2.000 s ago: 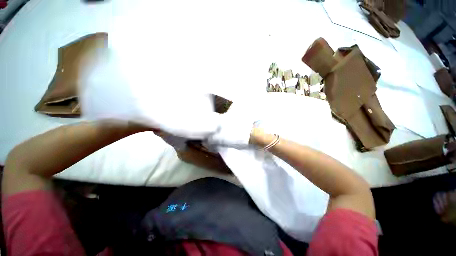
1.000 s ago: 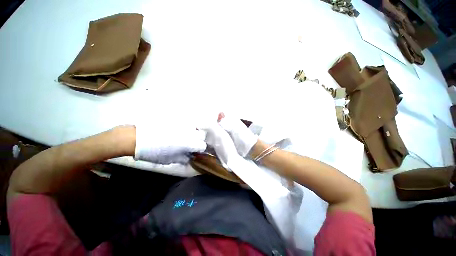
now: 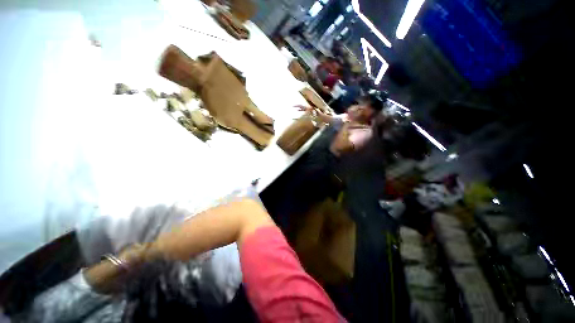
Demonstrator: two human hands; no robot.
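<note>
My right hand in a white glove is at the lower left, blurred and partly cut off. What its fingers hold cannot be made out. My left hand is out of the picture. A dark brown shape, perhaps a bag, lies just above my right hand at the left edge. Crumpled white, partly see-through sheeting is under and around my right forearm; its form is blurred.
Brown handbags overlap on the white table, beside rolled straps. A brown bag lies at the table's edge. A person stands beyond it, one arm over the table. A brown carton is below the edge.
The view has swung to the right and tilted. My left hand and the flat bag at the left have left the picture. My right hand now shows at the lower left; the person has come into view.
</note>
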